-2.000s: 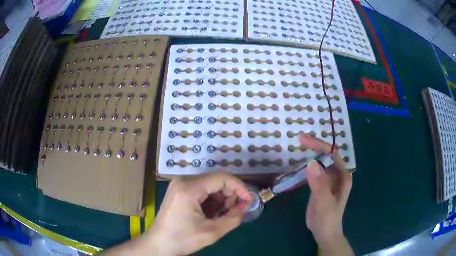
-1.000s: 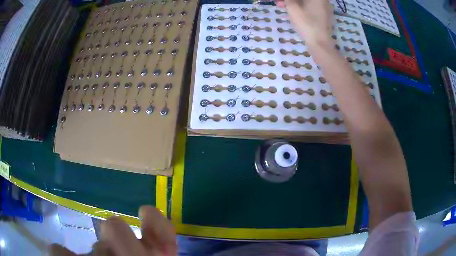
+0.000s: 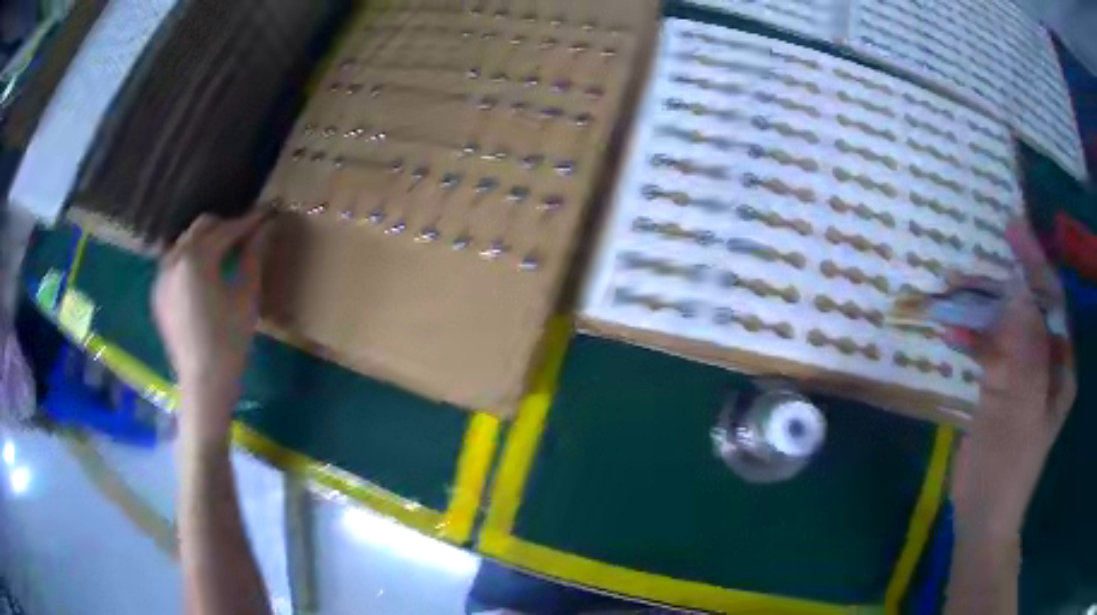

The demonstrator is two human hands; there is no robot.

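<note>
My left hand point(image 3: 207, 292) is at the lower left of the brown cardboard tray point(image 3: 397, 306), fingertips at the left end of its lowest row of small round components point(image 3: 493, 251). Blur hides whether the fingers grip a component. My right hand point(image 3: 1023, 348) holds the corded hand tool point(image 3: 974, 310) over the right part of the white slotted tray point(image 3: 686, 341); its gold-coloured tip point(image 3: 912, 310) points left. The dispenser bottle point(image 3: 770, 430) stands upright in front of the white tray. Discs sit in the white tray's left slots.
Dark stacked trays point(image 3: 181, 120) stand at the far left. More white slotted trays point(image 3: 962, 60) lie behind, at the upper right. A red label point(image 3: 1074, 243) is at the right edge. Yellow tape point(image 3: 626, 584) marks the green bench near its front edge.
The view has swung left and blurred. My left hand has moved up to the brown tray's lower left. My right hand has come back towards me from the white tray's far side, with the tool.
</note>
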